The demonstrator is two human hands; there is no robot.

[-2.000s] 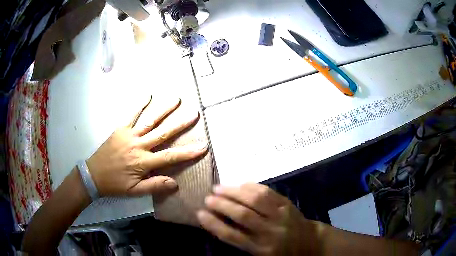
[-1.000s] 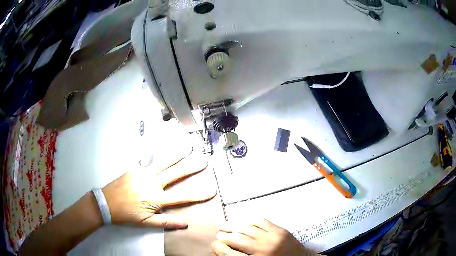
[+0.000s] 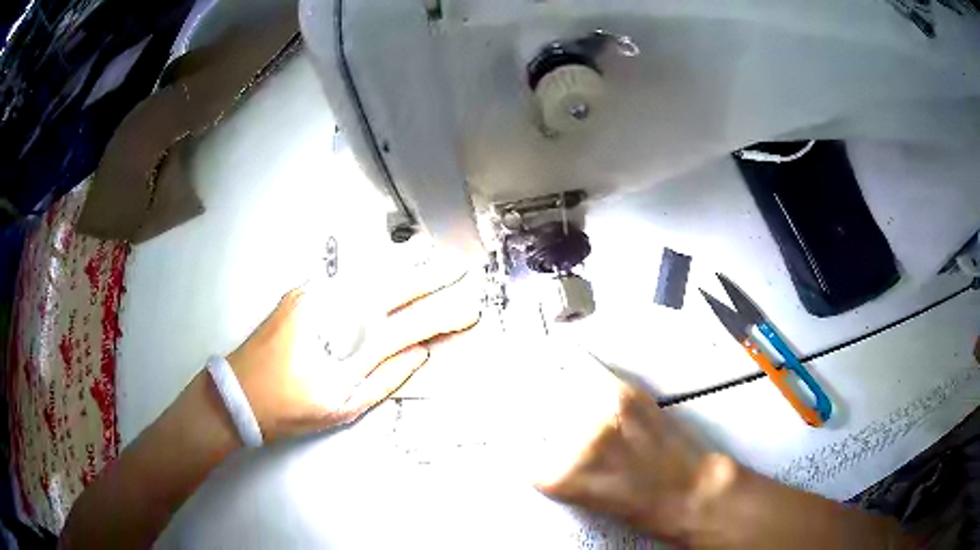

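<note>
The white sewing machine head leans over the table, with its presser foot and needle area below. My left hand lies flat left of the presser foot, fingertips near it. My right hand rests on the table right of and below the needle area; its fingertips are lost in glare. The fabric between my hands is washed out; only faint edges and marks show, so I cannot tell its outline or whether my right fingers grip it.
A brown cut piece lies at the left beside red-printed cream sheeting. Right of the needle are a small dark rectangle, orange-and-blue thread snips and a black pouch or phone with a white cord.
The view has tilted up, showing the machine head. Both hands have moved up towards the needle area. The brownish piece under them has gone from plain view into glare.
</note>
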